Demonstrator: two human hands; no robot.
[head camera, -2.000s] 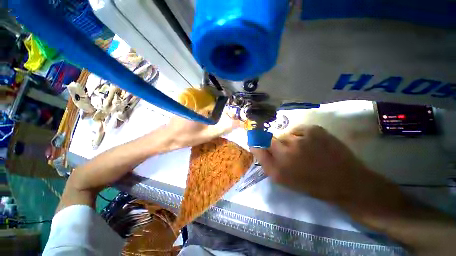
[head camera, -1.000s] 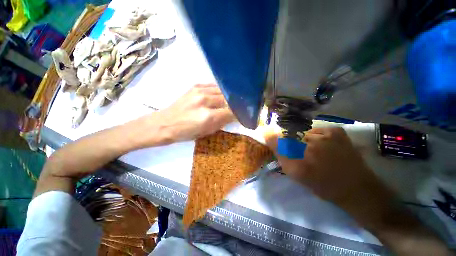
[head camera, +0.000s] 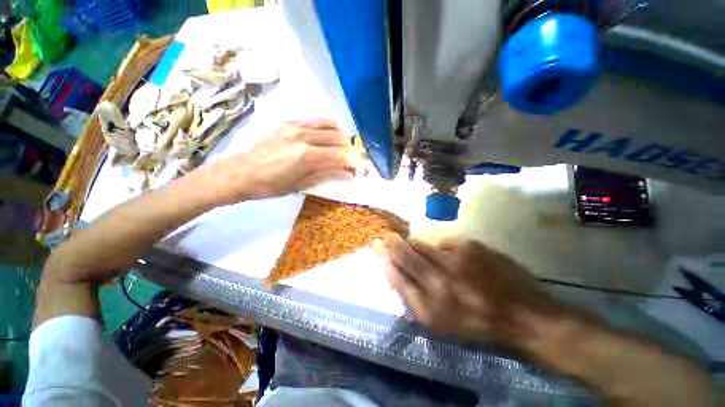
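Observation:
The brown textured panel (head camera: 330, 234) lies on the white table in front of the sewing machine, with its white backing (head camera: 238, 226) showing beside it. My left hand (head camera: 306, 159) rests at the white part left of the needle area (head camera: 413, 155); its fingertips are bright and hard to make out. My right hand (head camera: 453, 286) lies at the panel's right edge, fingertips on it, a little blurred. Whether either hand grips the work cannot be told. The small blue knob (head camera: 442, 207) hangs under the machine head, above the right hand.
A heap of pale pieces (head camera: 179, 115) lies at the table's left, beside stacked brown sheets (head camera: 79, 159). The blue guard (head camera: 358, 79) and large blue knob (head camera: 548, 63) are close above. A phone (head camera: 612, 196) and dark snips (head camera: 703, 294) lie right. The ruler edge (head camera: 302, 314) runs in front.
My right hand has moved down, away from the needle area. The brown panel has turned and shifted left, and its tip no longer hangs over the ruler edge. The camera view has shifted.

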